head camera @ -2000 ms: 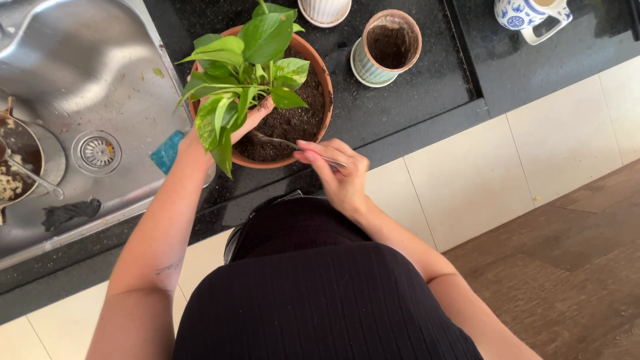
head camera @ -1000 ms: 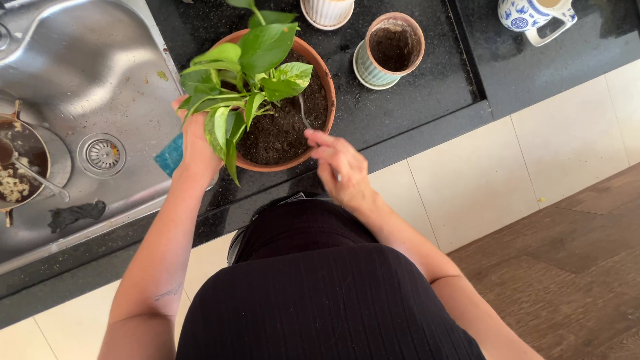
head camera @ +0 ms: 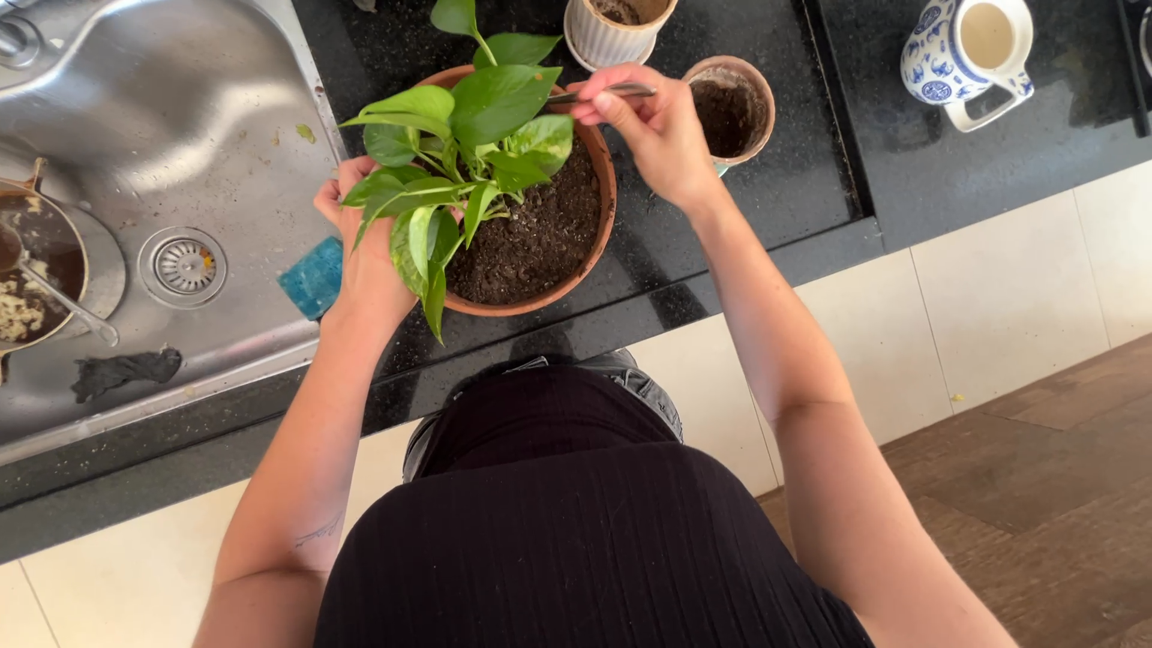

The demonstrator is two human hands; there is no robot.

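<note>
A leafy green pothos plant [head camera: 504, 103] stands in dark soil [head camera: 540, 238] in a round terracotta pot [head camera: 605, 180]. My left hand [head camera: 364, 229] is at the pot's left side, its fingers partly behind the leaves; whether it grips the rim or the stems cannot be told. Between the thumb and fingers of my right hand [head camera: 652, 126] is the metal handle of a utensil [head camera: 630, 90], held over the pot's upper right rim. The utensil's far end is hidden behind the leaves.
Right of the pot stand a small pot of soil [head camera: 727, 112] and a white ribbed pot [head camera: 612, 40]. Further right is a blue-and-white jug [head camera: 940, 58]. The steel sink [head camera: 216, 117] on the left holds a dirty pan [head camera: 85, 261] and a dark cloth [head camera: 126, 371]. A blue sponge [head camera: 313, 277] lies at its edge.
My right hand has moved with the utensil from the pot's near right side up to its upper right rim. My left hand stays at the pot's left side.
</note>
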